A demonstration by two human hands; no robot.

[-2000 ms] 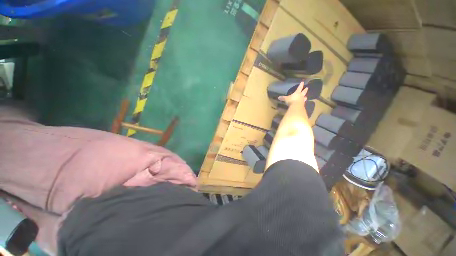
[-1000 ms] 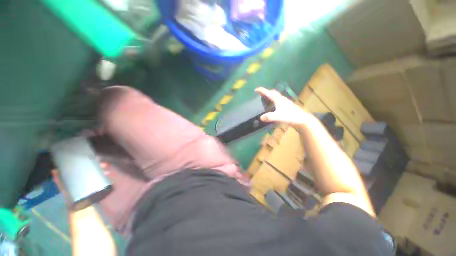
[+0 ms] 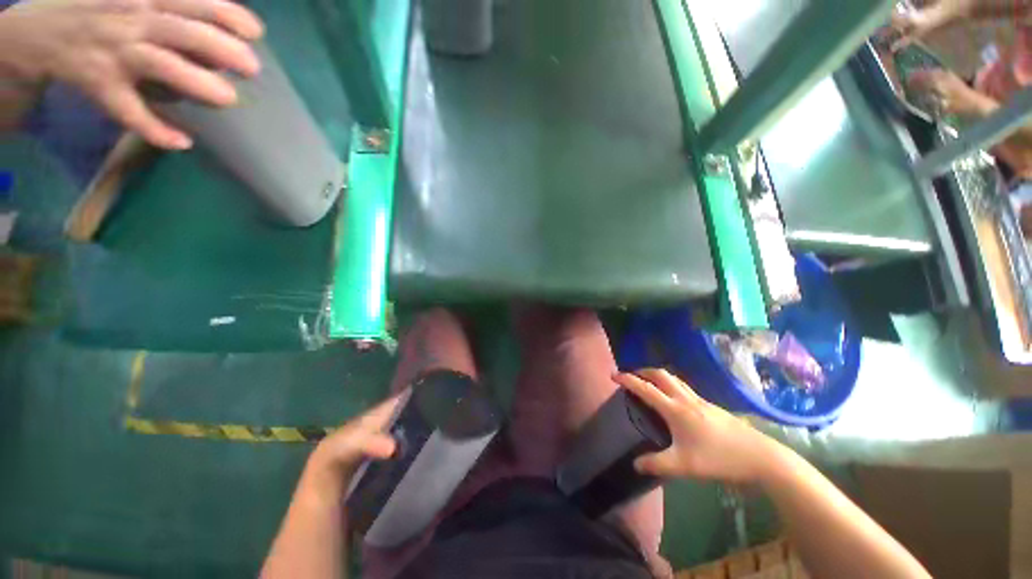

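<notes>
My left hand (image 3: 364, 440) is closed round one side of a grey speaker housing (image 3: 436, 481), held tilted over my left thigh with its dark end facing up. My right hand (image 3: 668, 424) grips a second grey housing (image 3: 600, 450) over my right thigh, thumb and fingers at its dark upper end. The two housings are apart. Both are in front of my lap, nearer to me than the conveyor belt (image 3: 555, 215).
A coworker's hand (image 3: 170, 57) rests on a grey housing (image 3: 266, 153) on the side bench (image 3: 181, 283). Another housing (image 3: 459, 25) stands far up the belt. Green rails (image 3: 364, 249) flank the belt. A blue bin (image 3: 832, 396) with scraps is right of it. Other hands (image 3: 956, 91) work at upper right.
The view has swung from the pallet to the belt. The housing in my right hand has come from beside the pallet to over my lap. My left hand still holds its housing.
</notes>
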